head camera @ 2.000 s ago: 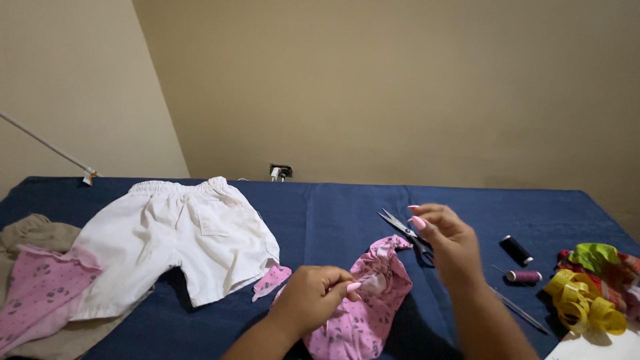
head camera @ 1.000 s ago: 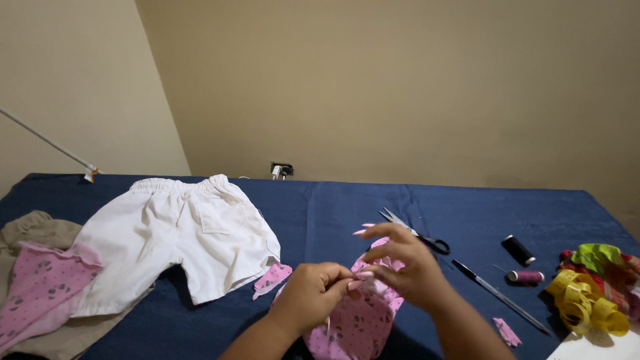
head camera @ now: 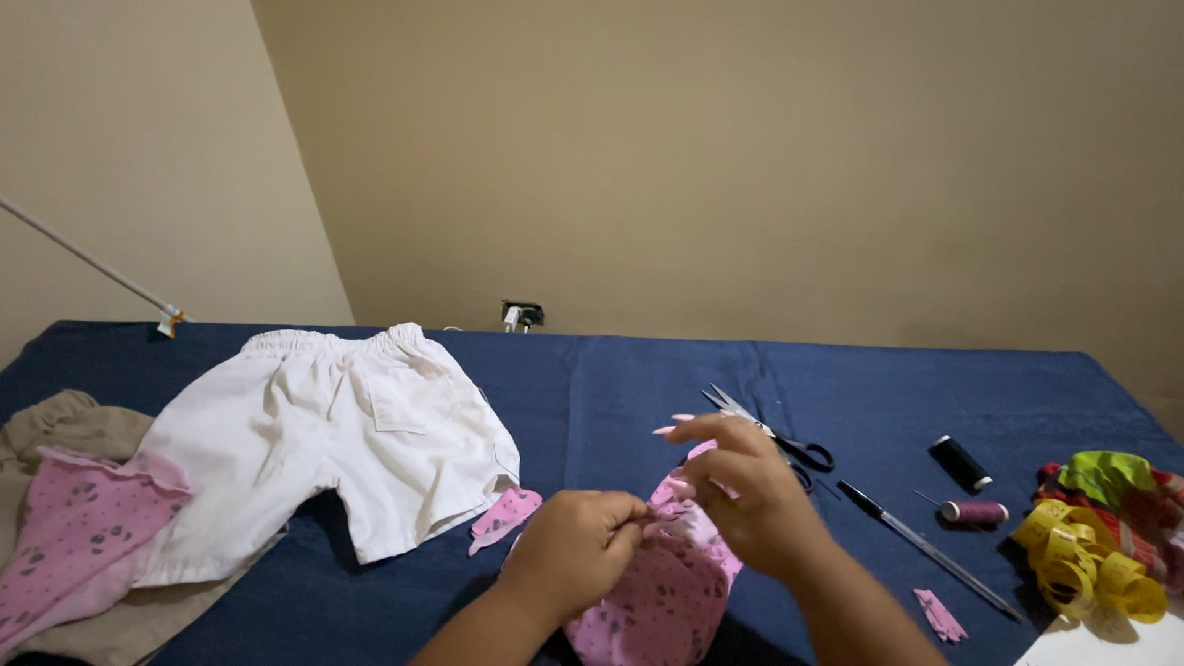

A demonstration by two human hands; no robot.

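Note:
Pink printed fabric lies bunched at the front middle of the table. My left hand pinches its upper edge between thumb and forefinger. Just right of that pinch, my right hand hovers over the fabric with fingers curled and partly spread; whether a needle or thread is between its fingertips cannot be made out. Behind the right hand lie scissors with black handles, partly covered by it. A small pink scrap rests left of my left hand, by the hem of white shorts.
To the right are a black thread spool, a purple thread spool, a pen, another pink scrap, a yellow measuring tape and colourful cloth. At left, pink cloth overlaps a beige garment.
My right hand has come down from the upper right to beside my left hand, which keeps its pinch on the fabric.

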